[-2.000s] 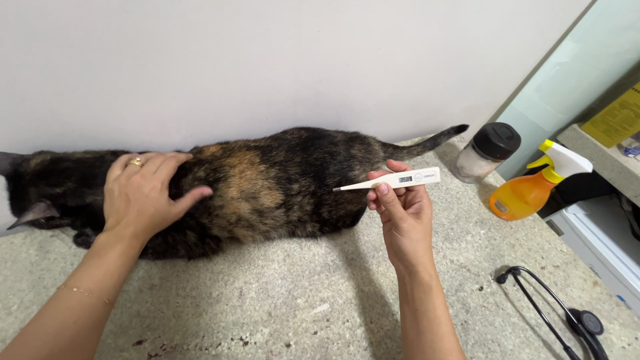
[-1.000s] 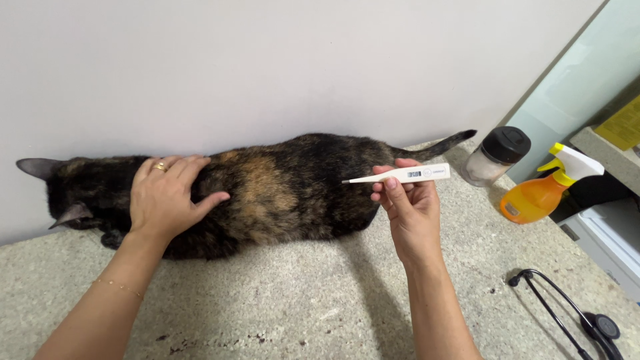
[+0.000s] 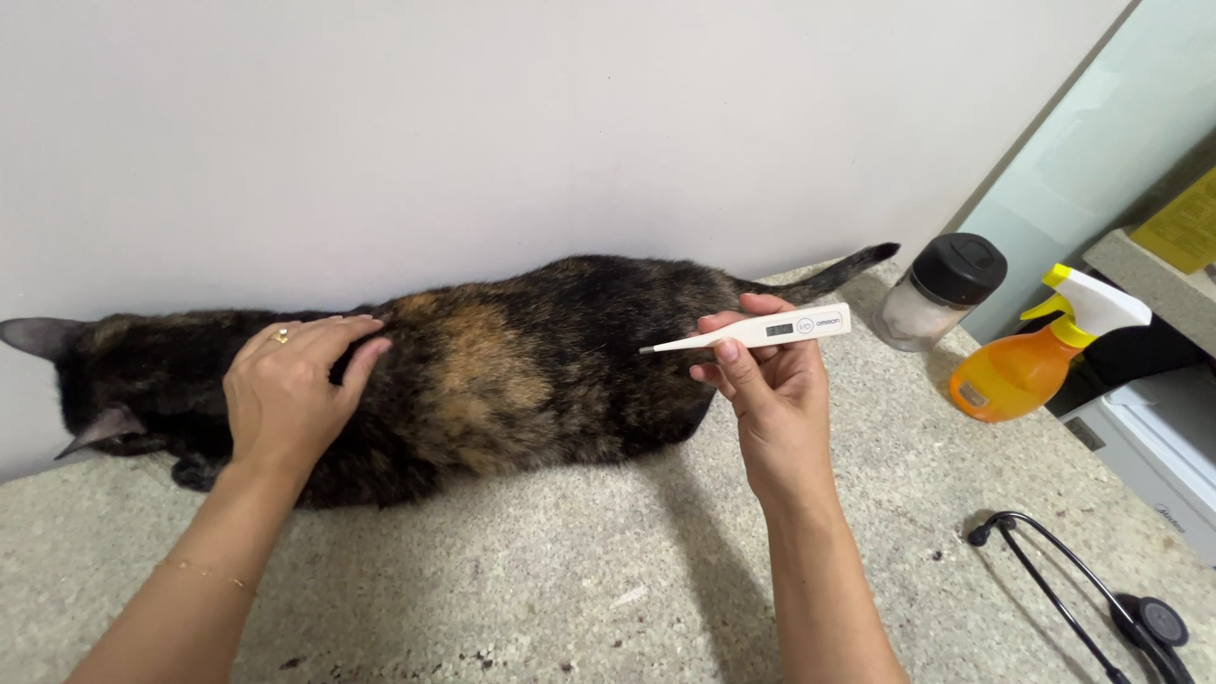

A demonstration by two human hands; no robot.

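A tortoiseshell cat [image 3: 494, 380] lies along the wall on a speckled stone counter [image 3: 532, 589], its head at the far left and its tail stretched to the right. My left hand [image 3: 299, 385], with a ring on one finger, rests on the cat's shoulders, thumb spread from the fingers. Between the thumb and fingers of my right hand [image 3: 774, 380] is a white Omron digital thermometer [image 3: 760, 330]. Its metal tip points left, in front of the cat's hindquarters; whether it touches the fur I cannot tell. The small display faces me.
Right of the tail stands a clear jar with a black lid [image 3: 936, 290] and white contents. Beside it is an orange spray bottle [image 3: 1016, 375] with a white and yellow head. A black stethoscope [image 3: 1073, 598] lies at the lower right. A white wall [image 3: 532, 123] runs behind the cat.
My left hand has drawn its thumb nearer its fingers while staying on the cat. The cat's head has come further into view as the view shifted left.
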